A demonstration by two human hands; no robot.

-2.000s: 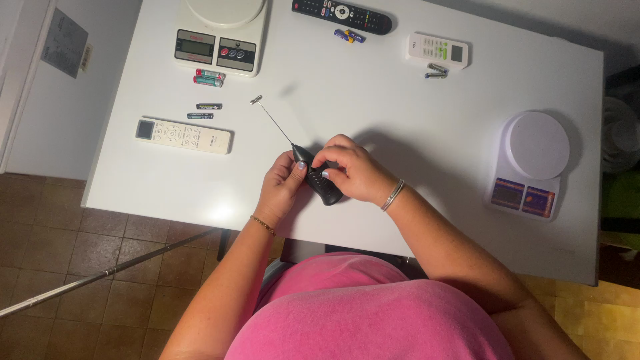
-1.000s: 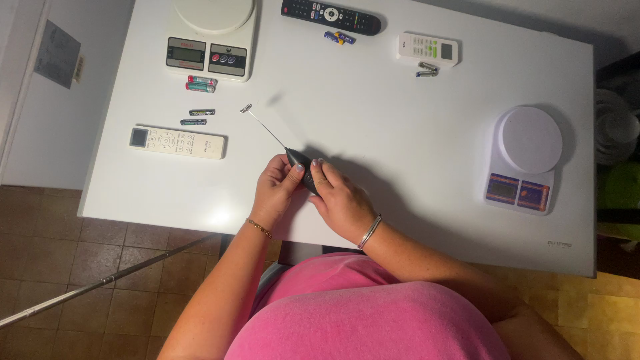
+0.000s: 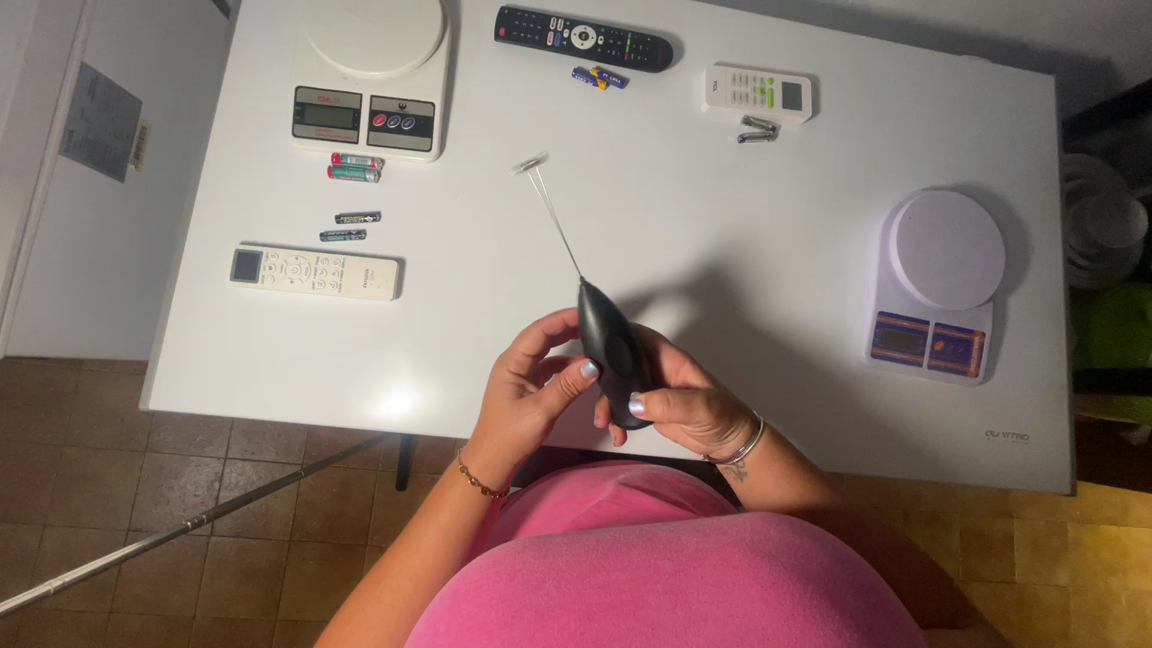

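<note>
A black handheld milk frother (image 3: 615,355) is held between both hands above the near edge of the white table, its wire whisk pointing up and slightly left. My left hand (image 3: 538,378) grips the body from the left, thumb on its side. From the right, my right hand (image 3: 686,396) holds the lower end, thumb on top and fingers partly hidden behind. To the left lie a white remote control (image 3: 315,272), two dark batteries (image 3: 358,218) and two red-and-green batteries (image 3: 355,173). Blue-and-yellow batteries (image 3: 600,77) lie below a black remote control (image 3: 583,38).
A white kitchen scale (image 3: 369,81) stands at the back left, another kitchen scale (image 3: 940,279) at the right. A small white remote control (image 3: 759,93) and two batteries (image 3: 759,129) lie at the back right. A metal pole (image 3: 198,520) slants beside the table (image 3: 486,225).
The frother's body is more exposed between my hands than one second ago, when my fingers covered more of it. Its whisk now points more steeply upward.
</note>
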